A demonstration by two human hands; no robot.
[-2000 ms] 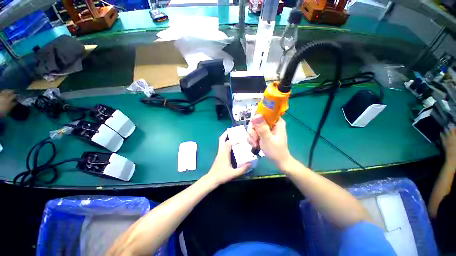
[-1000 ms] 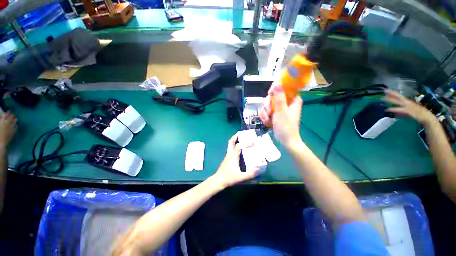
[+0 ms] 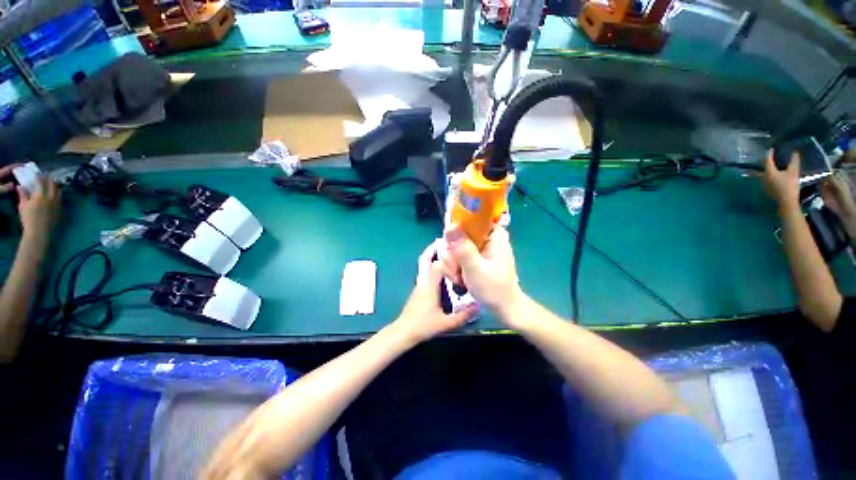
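My left hand (image 3: 427, 305) holds the device housing (image 3: 462, 302), a black and white block, just above the bench's near edge. My right hand (image 3: 483, 267) grips the orange electric screwdriver (image 3: 478, 204), which is upright over the housing. Its tip and most of the housing are hidden by my hands. A black ribbed cable arches from the screwdriver's top. The screw feeder is directly behind the screwdriver and mostly covered by it. A single white plate (image 3: 358, 288) lies flat on the mat left of my left hand.
Corded black-and-white units (image 3: 206, 298) lie on the left. Black blocks (image 3: 378, 150) and a coiled cord (image 3: 324, 187) are left of the feeder. Blue lined bins (image 3: 178, 367) sit below the near edge on both sides. Coworkers' hands (image 3: 784, 178) show at left and right.
The screwdriver has moved from the feeder back down over the housing. The coworker at right has taken the black-and-white unit from the mat. A small clear plastic piece now shows right of the feeder.
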